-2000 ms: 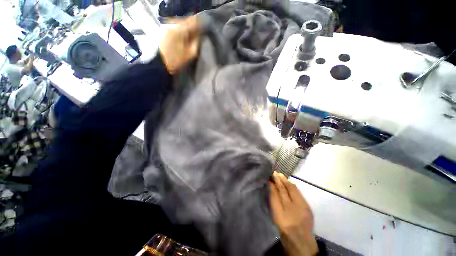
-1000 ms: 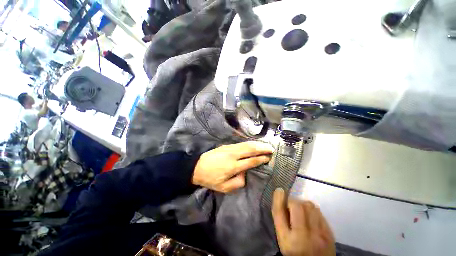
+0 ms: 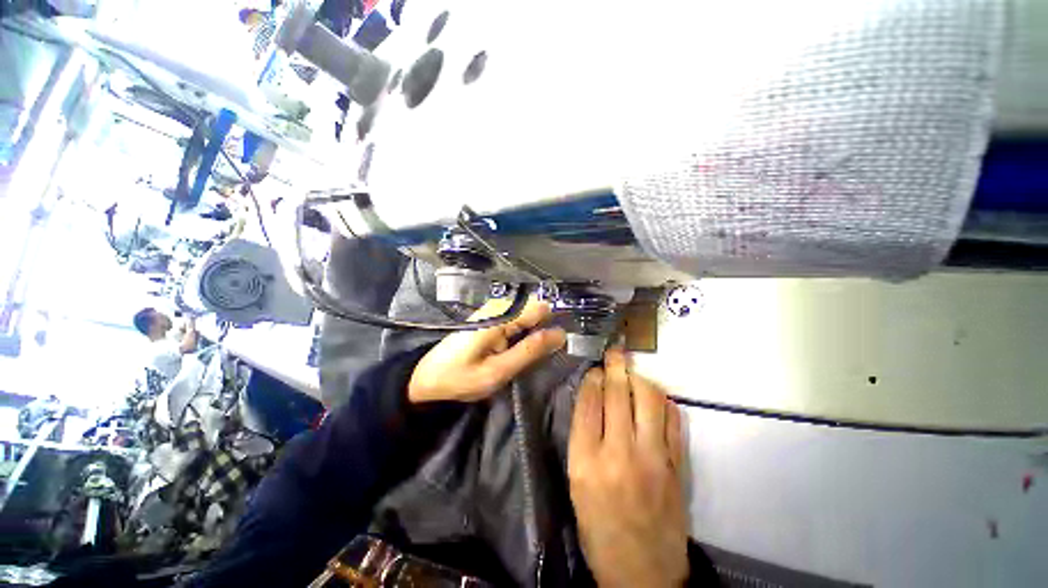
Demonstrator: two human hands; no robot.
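Note:
The grey garment (image 3: 448, 494) lies below and left of the white sewing machine head (image 3: 517, 126), with a ribbed strip or seam line running down it. My left hand (image 3: 483, 362) lies on the cloth, its fingertips partly behind the tension parts (image 3: 465, 276) near the needle area. My right hand (image 3: 626, 459) lies on the front edge of the cloth, fingers extended and close together, fingertips just below the chrome parts (image 3: 586, 322). The needle and the cloth edge at it are hidden. Whether either hand pinches the cloth cannot be seen clearly.
A pale mesh wrap (image 3: 816, 172) covers the machine arm. The white table (image 3: 850, 494) extends at the right, with a dark seam line. At the left are a grey machine part with a round disc (image 3: 236, 285), checked cloth (image 3: 224, 459) and a person (image 3: 155, 327) in the distance.
The view has moved closer and turned over the machine. My left hand came from the far cloth to the needle area. My right hand's fingertips are now closer to the machine parts.

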